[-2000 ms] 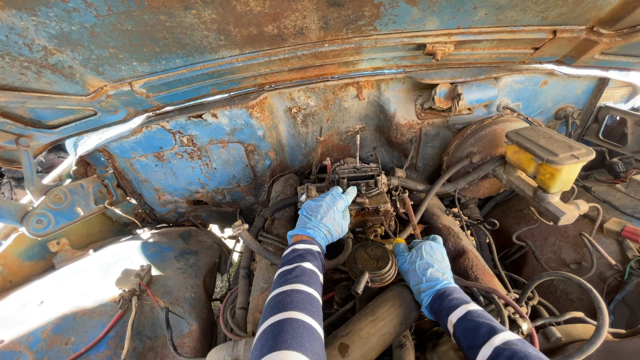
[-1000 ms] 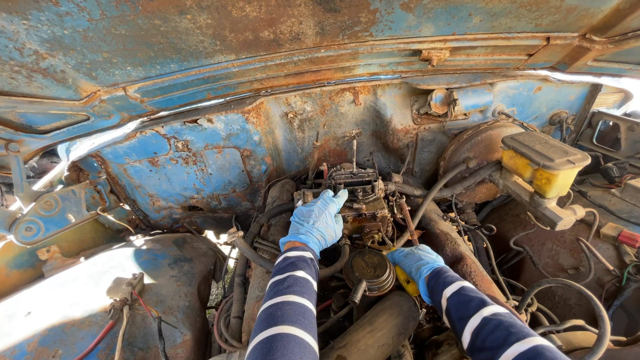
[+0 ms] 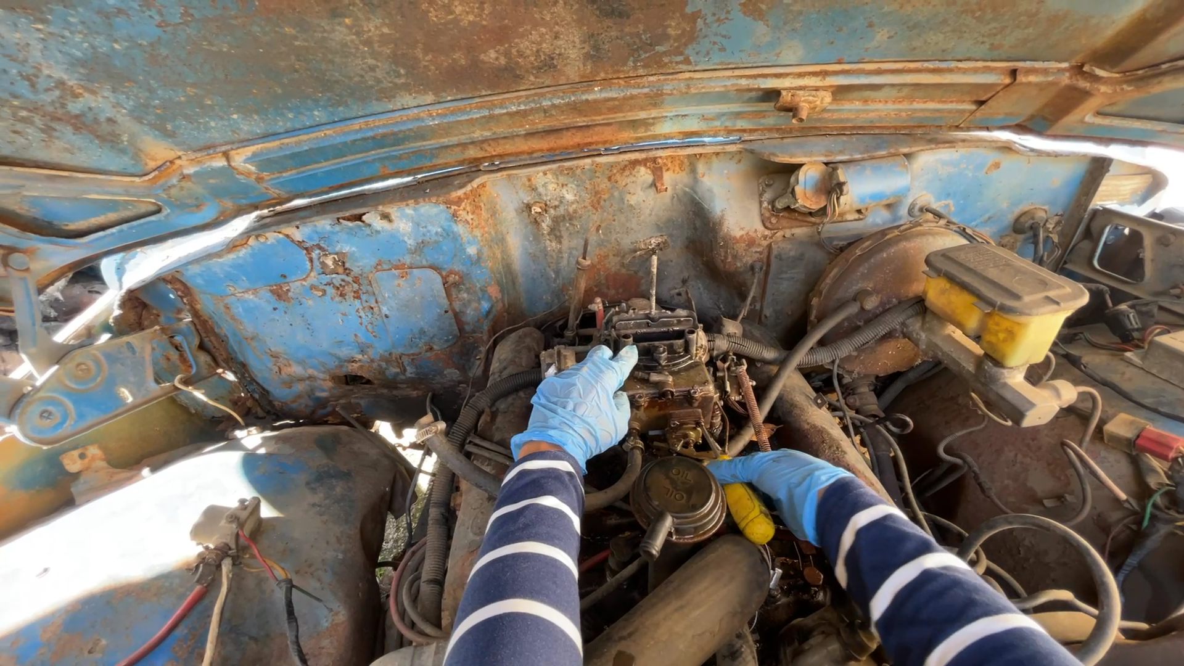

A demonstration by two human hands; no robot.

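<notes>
My left hand (image 3: 575,405), in a blue disposable glove, rests at the front left of the greasy carburetor (image 3: 664,370), its index finger and thumb touching the upper body. My right hand (image 3: 784,483), gloved the same way, is lower and to the right, its fingers at a yellow tool handle (image 3: 747,511) that slants beside the oil filler cap (image 3: 680,498). The handle's far end is hidden among the engine parts, so the kind of tool cannot be told. A threaded stud (image 3: 653,282) stands upright above the carburetor. A rusty spring-like rod (image 3: 754,407) lies just above my right fingers.
A brake fluid reservoir (image 3: 1006,277) and the round brake booster (image 3: 874,287) are at the right. Behind the engine stands the rusty blue firewall (image 3: 407,305), under the raised hood (image 3: 462,83). Corrugated hoses (image 3: 442,504) and loose wires (image 3: 277,578) lie at the left.
My right hand has shifted around the yellow handle, which now shows far more than two seconds ago. My left hand stays at the carburetor.
</notes>
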